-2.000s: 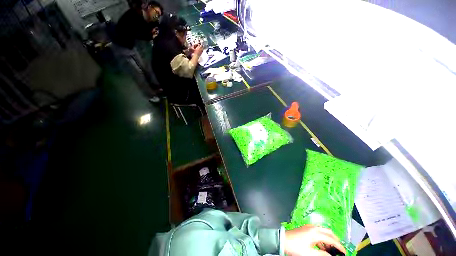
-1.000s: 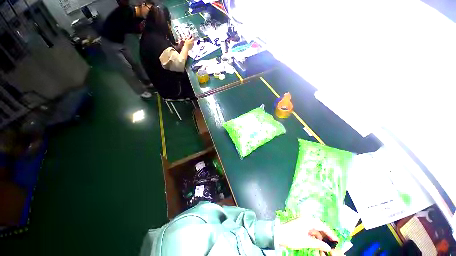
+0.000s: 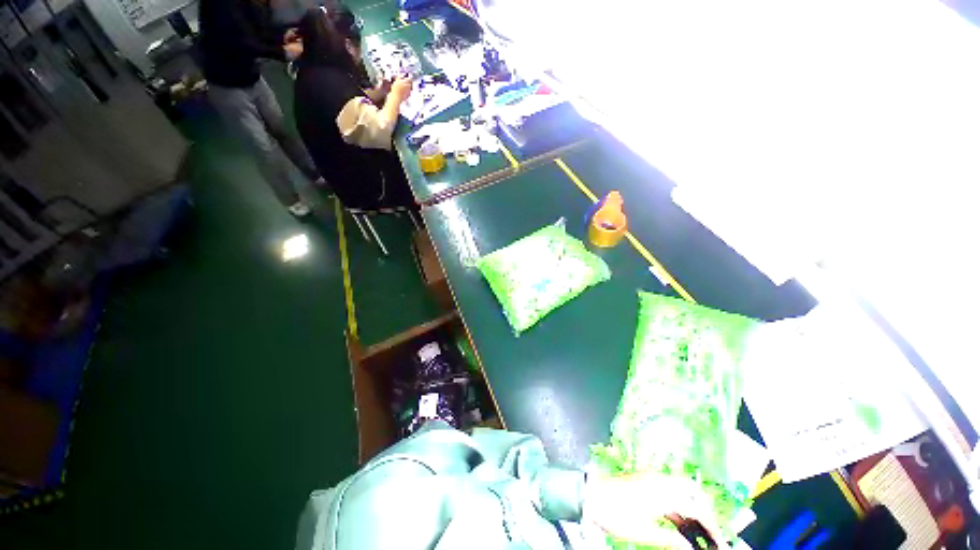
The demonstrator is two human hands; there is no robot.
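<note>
My left hand (image 3: 645,507), in a pale green sleeve, is at the bottom edge, overexposed and partly cut off. Its fingers are closed around a small black part (image 3: 693,533), blurred at the frame's edge. The hand lies over the lower end of a long clear bag of bright-green parts (image 3: 682,376). Loose green pieces show beside the wrist. A smaller, plumper bag of green parts (image 3: 543,274) lies apart, further up the bench. My right hand is not in view.
A tape roll (image 3: 607,223) stands behind the smaller bag. Printed sheets (image 3: 822,414) lie right of the long bag, with a blue tool (image 3: 797,531) below. An open carton (image 3: 376,403) sits below the bench edge. Two people are at the far left bench end.
The view has shifted, so the bench things sit higher and further left. More of the blue tool shows. The standing person's posture has changed. My left hand stays at the bag's lower end.
</note>
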